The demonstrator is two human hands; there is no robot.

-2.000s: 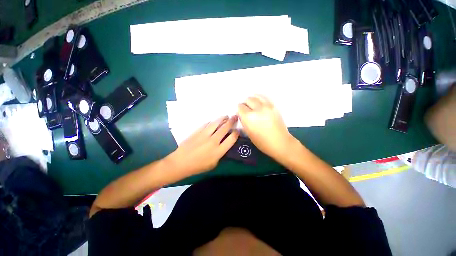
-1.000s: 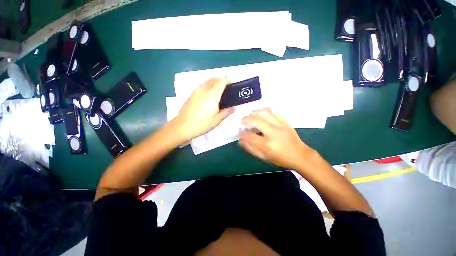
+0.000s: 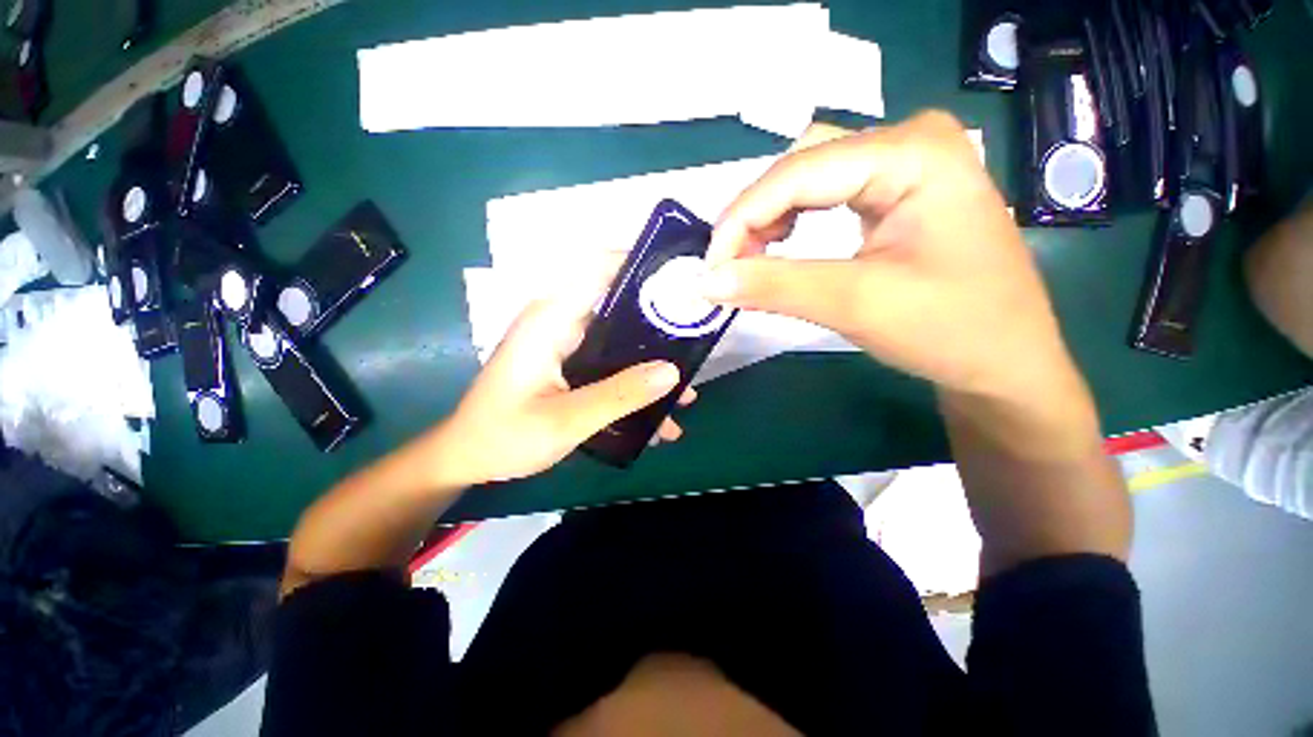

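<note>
My left hand (image 3: 526,396) holds a glossy black box (image 3: 612,346) tilted over the white sheets, thumb on its front and fingertips showing at its right edge. The box's white disc (image 3: 680,298) with a thin ring faces up near its far end. My right hand (image 3: 922,267) is over the box, with thumb and index fingertips close together at the disc's upper right edge. Whether they pinch a small clear sticker cannot be told. The wide white sticker sheets (image 3: 547,223) lie behind the hands, partly hidden by them.
A narrower white strip stack (image 3: 576,79) lies farther back. Loose criss-crossed black boxes (image 3: 303,389) lie at left. Tightly packed black boxes (image 3: 1073,123) are at far right. Another person's arm (image 3: 1282,295) shows at the right edge, and white pieces (image 3: 79,374) at far left.
The box has turned from its ring-mark face to its white-disc face and is tilted in my left hand. My right hand has risen from the sheets to the disc.
</note>
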